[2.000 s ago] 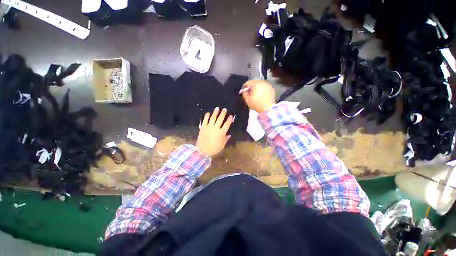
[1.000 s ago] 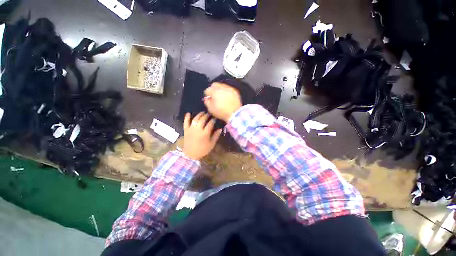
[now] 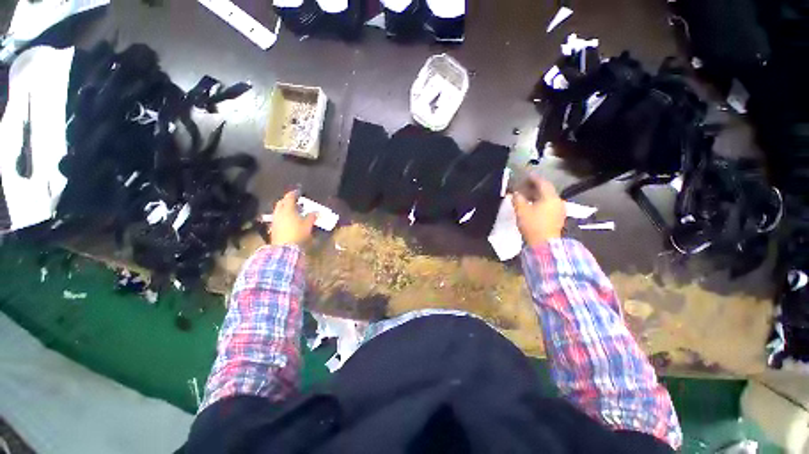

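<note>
Several small black panels [image 3: 426, 173] lie side by side, with edges overlapping, in front of a clear plastic tub [image 3: 438, 91]. My left hand [image 3: 291, 222] is left of the panels, its fingers against a white paper tag [image 3: 319, 214]; whether it grips the tag is unclear. My right hand [image 3: 539, 213] is at the right end of the row, beside and partly over a white piece [image 3: 506, 232]. Its fingertips are blurred, with something dark at them, so I cannot tell if they hold anything. Neither hand touches the panels.
A beige box [image 3: 296, 121] with tiny pale parts stands behind my left hand. Black cut pieces [image 3: 133, 168] heap at the left, tangled black straps [image 3: 621, 115] at the right. More black panels with white tops [image 3: 373, 18] lie at the far edge. The worn front edge [image 3: 390, 266] runs before me.
My hands have moved apart: the left one left to the tag, the right one right to the white piece. The black panels they were over are uncovered in a row. The view has shifted left.
</note>
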